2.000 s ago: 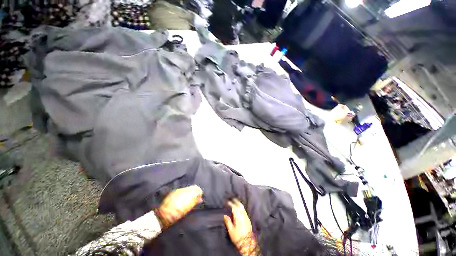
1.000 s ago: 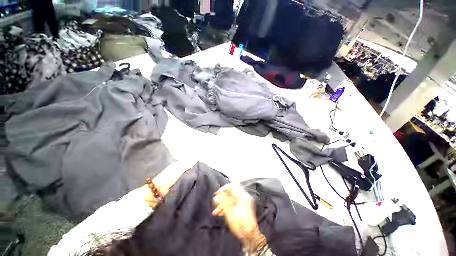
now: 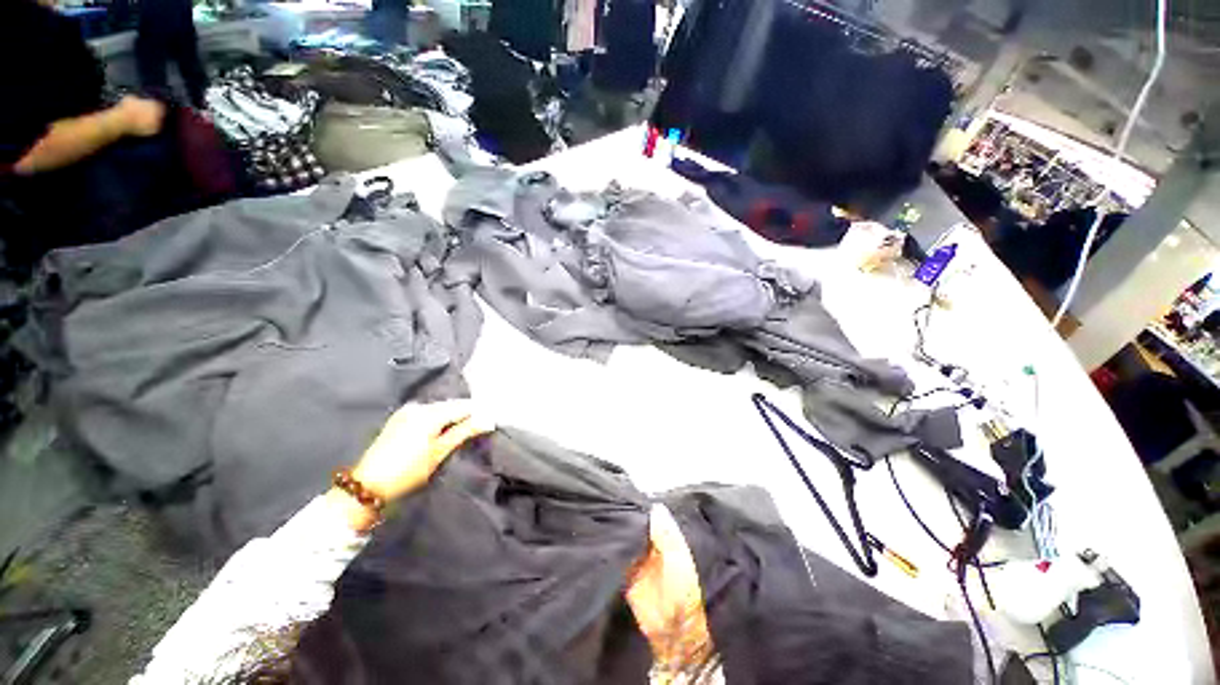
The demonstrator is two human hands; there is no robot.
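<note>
A dark grey zip hoodie (image 3: 535, 575) lies bunched at the table's near edge, with a pale line on its right part. My left hand (image 3: 412, 452), with a beaded bracelet at the wrist, grips the cloth's upper left edge between thumb and fingers. My right hand (image 3: 665, 585) is on the middle of the garment and holds a gathered fold; its fingertips are partly hidden by the cloth. No tool shows in either hand.
More grey hoodies (image 3: 254, 348) lie at the left, and another grey garment (image 3: 682, 268) at the far side. A black hanger (image 3: 819, 488), cables and a black tool (image 3: 1094, 613) are at right. A purple-blue bottle (image 3: 937, 264) stands farther back. A person's arm (image 3: 94, 134) shows at far left.
My left hand has come out from behind the cloth and holds its upper edge. My right hand has moved from above the cloth into a fold. A person has appeared at far left.
</note>
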